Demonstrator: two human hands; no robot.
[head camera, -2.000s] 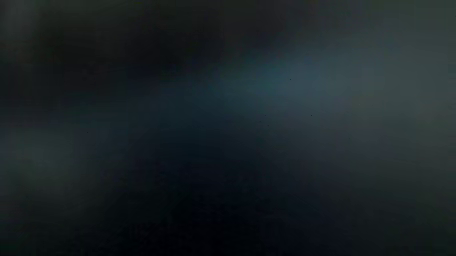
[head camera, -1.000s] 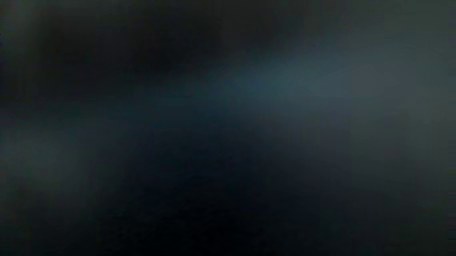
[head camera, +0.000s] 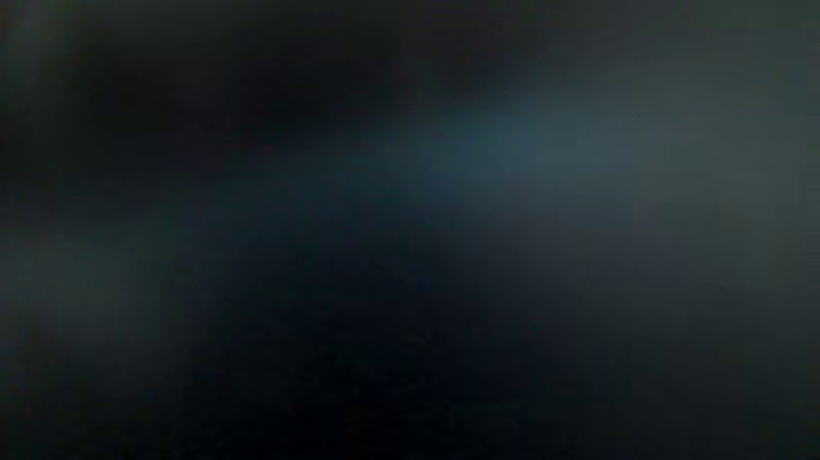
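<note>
The head view is very dark and blurred all over, and no object can be made out. A faint blue-grey band (head camera: 503, 144) runs from the upper right towards the left; I cannot tell what it is. Neither my left hand nor my right hand can be seen.
Dim grey haze lies along the right side and at the lower left. The top left and the bottom middle are nearly black. No table, person or edge can be made out.
</note>
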